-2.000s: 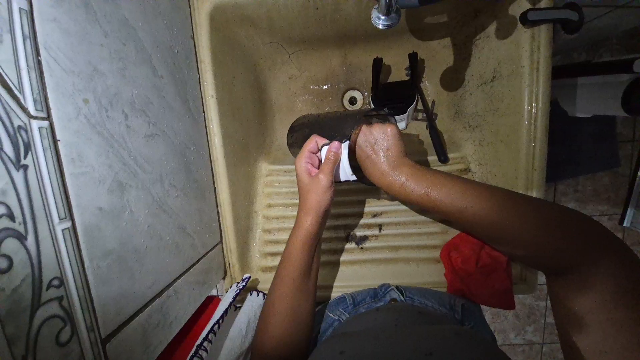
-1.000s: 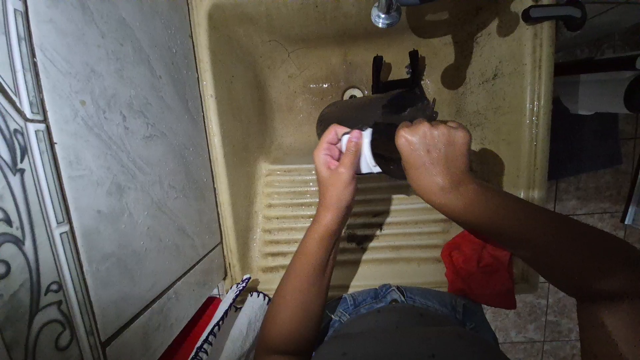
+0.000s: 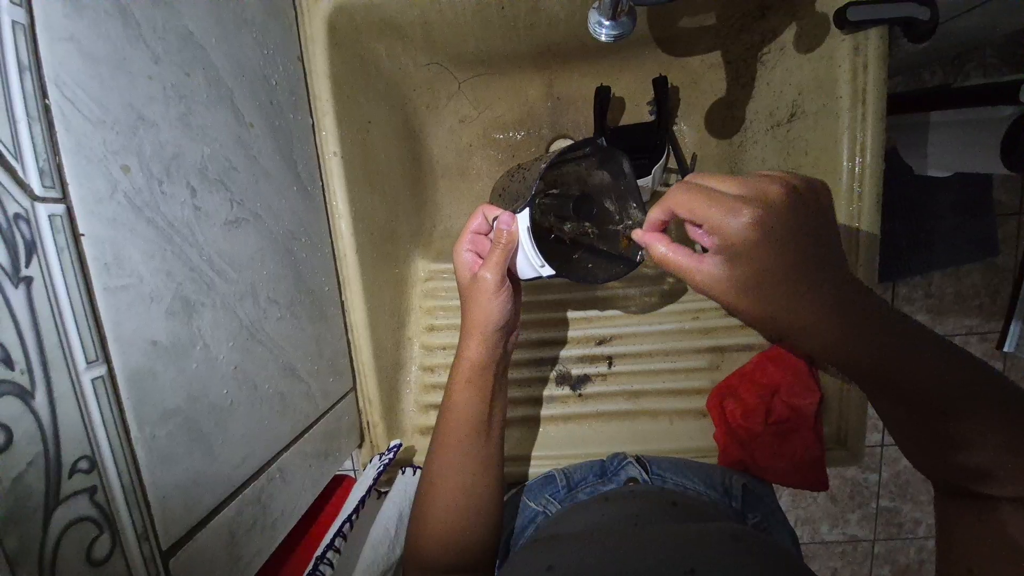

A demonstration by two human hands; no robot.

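Observation:
My left hand point(image 3: 490, 252) grips a dark translucent plastic container point(image 3: 580, 212) by its white rim piece, with the open side tilted towards me. Wet debris clings to the inside. At the container's right edge, the thumb and index finger of my right hand point(image 3: 736, 240) are pinched together; whether they hold a bit of debris or the rim, I cannot tell. Behind the container, a black and white plastic part point(image 3: 640, 140) with two upright prongs lies in the sink, partly hidden.
The stained yellowish laundry sink point(image 3: 384, 160) has a ribbed washboard point(image 3: 640, 368) with dark debris on it. A red cloth point(image 3: 772, 420) hangs over the front right edge. A metal faucet point(image 3: 612, 20) is above, a tiled wall point(image 3: 200, 240) at left.
My right hand, earlier inside or against the container's opening, has moved right to its outer edge. The container has turned so that its inside shows.

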